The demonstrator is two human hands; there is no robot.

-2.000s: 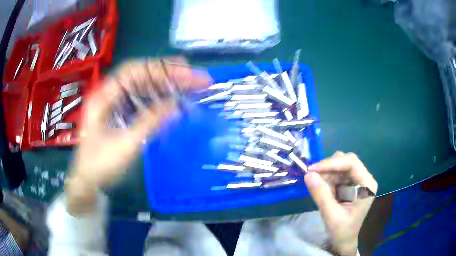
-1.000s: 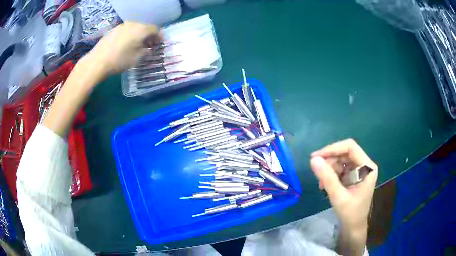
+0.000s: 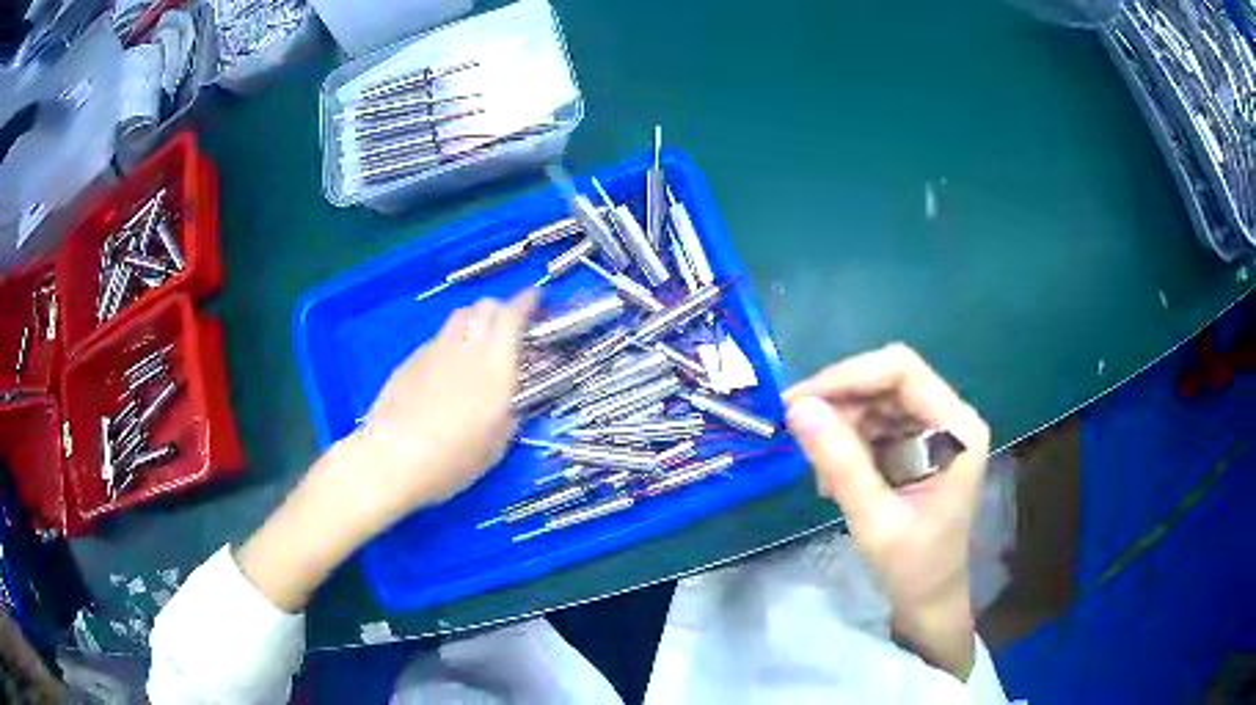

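Observation:
A blue tray (image 3: pixel 406 558) in front of me holds many slim silver motors (image 3: pixel 627 400) with thin pins and red leads. My left hand (image 3: pixel 448 400) is over the tray's left half, fingertips among the motors; whether it grips any is hidden. My right hand (image 3: pixel 895 468) is at the tray's right edge, curled around a silver and dark pen-like tool (image 3: pixel 920 456), its shiny end showing. Its thumb and index finger meet near the tray rim. A white scrap (image 3: pixel 727 366) lies among the motors.
A clear plastic box (image 3: pixel 537 149) with motors in rows stands behind the tray. Red bins (image 3: pixel 227 413) with short metal cylinders are at the left. Clear bags of parts (image 3: pixel 1187 124) lie at the far right. White scraps lie near the bench's curved front edge.
My left hand has come back from the clear box into the blue tray, where the motors around it have shifted. My right hand has moved slightly left to the tray's edge, still with the tool.

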